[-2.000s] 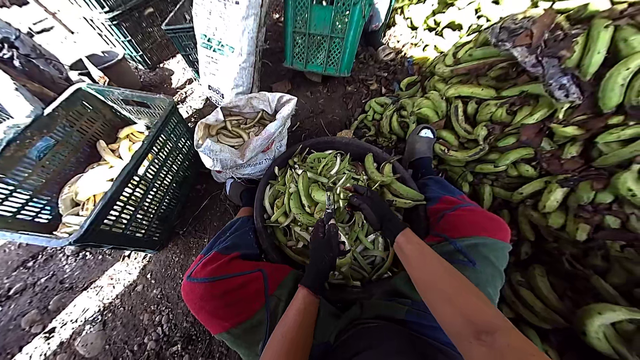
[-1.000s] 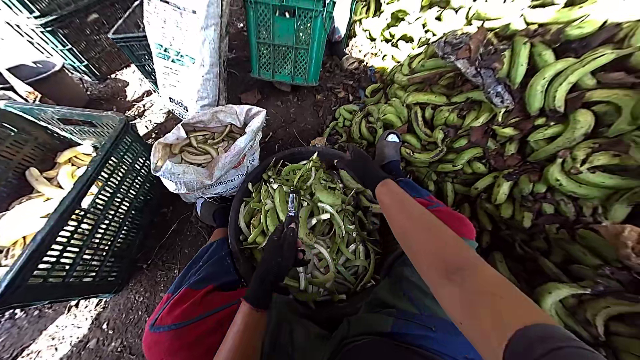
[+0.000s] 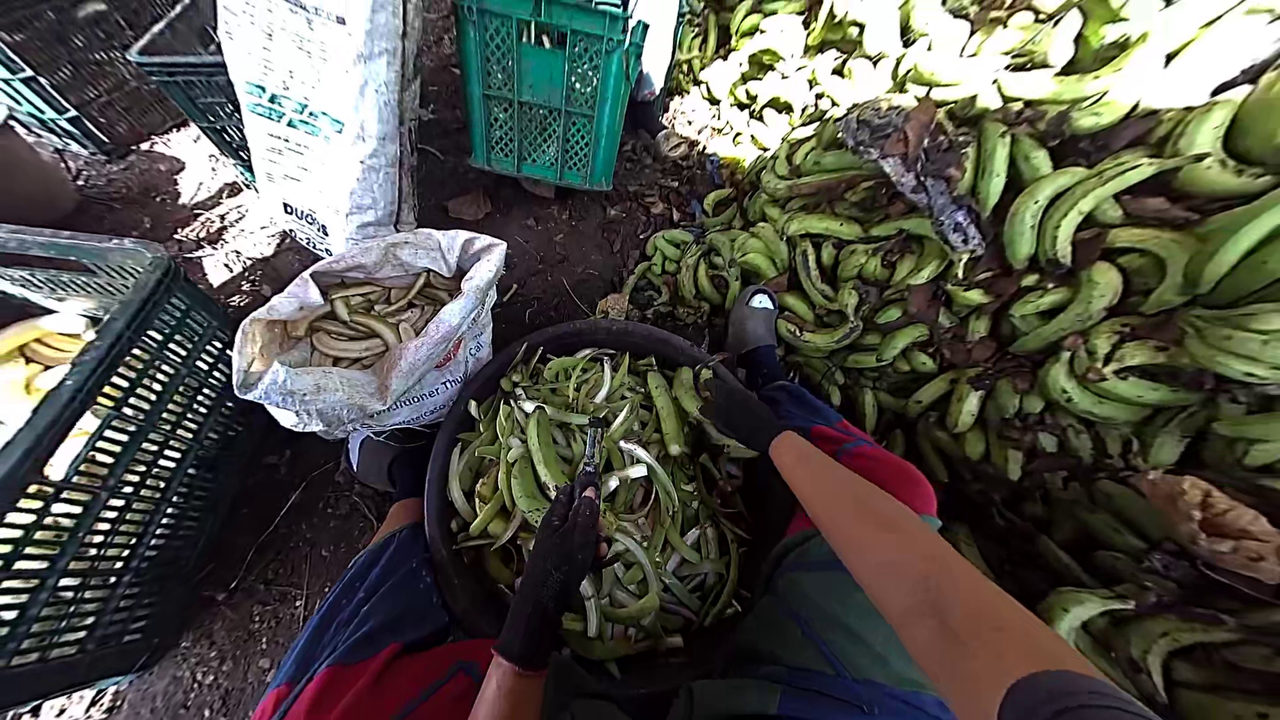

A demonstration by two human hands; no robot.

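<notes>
A round black tub (image 3: pixel 455 560) sits between my legs, full of green banana peels (image 3: pixel 640 570) and some whole green bananas (image 3: pixel 664 412). My left hand (image 3: pixel 562 550), in a dark glove with bare fingertips, grips a small peeling knife (image 3: pixel 592 450) whose metal part points away from me over the peels. At the tub's upper right rim, my right hand (image 3: pixel 738 408), also in a dark glove, reaches over green bananas; its fingers are partly hidden, and whether they hold one cannot be told.
An open white sack (image 3: pixel 290 392) of peeled bananas (image 3: pixel 370 325) stands left of the tub. A dark green crate (image 3: pixel 110 520) with peeled bananas is at far left. A tall white sack (image 3: pixel 320 120) and a green crate (image 3: pixel 540 110) stand ahead. Green bananas (image 3: pixel 1085 300) are heaped at right.
My right hand has moved from the peels, where it was near the knife, to the tub's upper right edge. My left hand stays over the peels with the knife.
</notes>
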